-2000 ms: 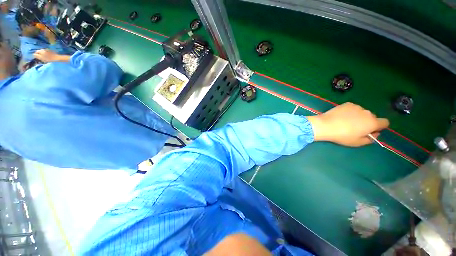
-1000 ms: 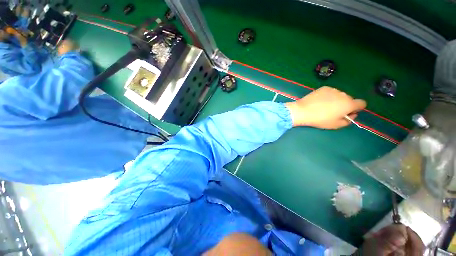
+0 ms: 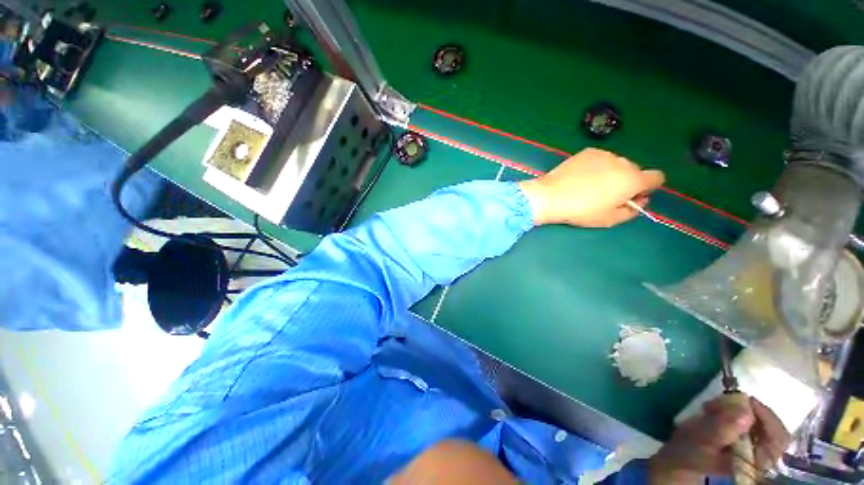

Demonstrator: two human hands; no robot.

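Note:
My left hand [image 3: 592,188] is closed near the red line, around a slim pale tool whose thin tip sticks out; it looks like tweezers [image 3: 644,210]. My right hand [image 3: 725,438], low at the right and partly cut off, grips a soldering iron [image 3: 743,445] with its metal barrel pointing up over a white pad [image 3: 782,393]. A ragged whitish work rest [image 3: 640,356] lies on the green mat between my hands, with no unit on it. Small black round units sit beyond my left hand [image 3: 602,120], [image 3: 712,150].
A clear extraction hood [image 3: 748,289] hangs at the right under a ribbed duct [image 3: 834,104]. A perforated metal box [image 3: 327,161] with a black cable stands left of my arm. A metal post [image 3: 346,47] rises behind it. Another person's blue sleeve [image 3: 57,218] and a black stool [image 3: 187,284] are at left.
The view has shifted, so the bench sits further left. My right hand and the iron have come up into view. The other person has moved left, uncovering the stool. My left hand keeps its grip.

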